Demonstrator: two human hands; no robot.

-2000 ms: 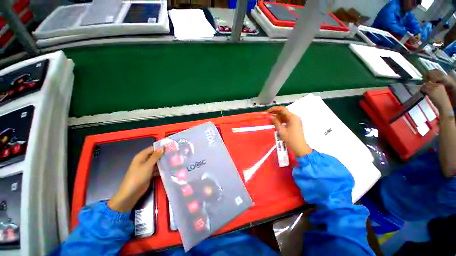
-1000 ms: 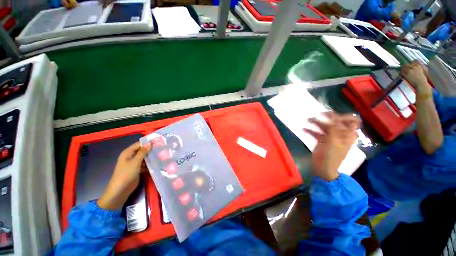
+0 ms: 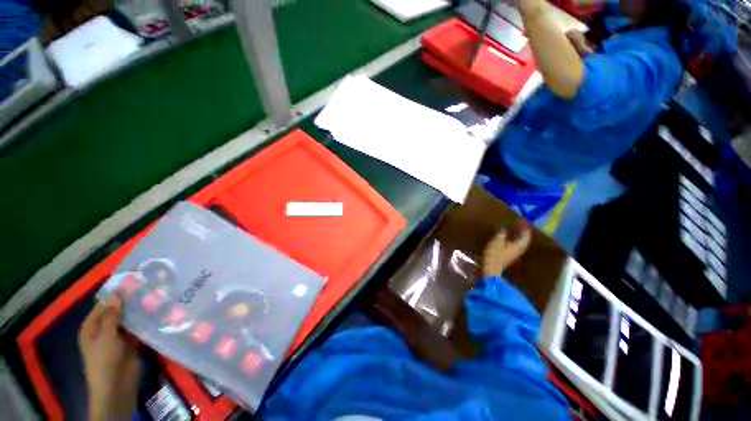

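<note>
My left hand holds a tablet in a frosted sleeve by its left edge, above the red foam tray. A row of red icons shows through the sleeve. The tray's right slot holds no tablet, only a white label. Part of a dark tablet with a barcode label shows below my left hand. My right hand is low at the right, over a brown box with shiny clear film. Its fingers are blurred and I cannot tell if it holds anything.
A stack of white sleeves lies right of the tray. The green conveyor belt and a grey upright are beyond. Another worker in blue is at the right, beside red trays. A white tray of dark tablets is at lower right.
The view has swung right and down. My right hand has moved from above the sleeve stack to the brown box. My left hand still holds the sleeved tablet.
</note>
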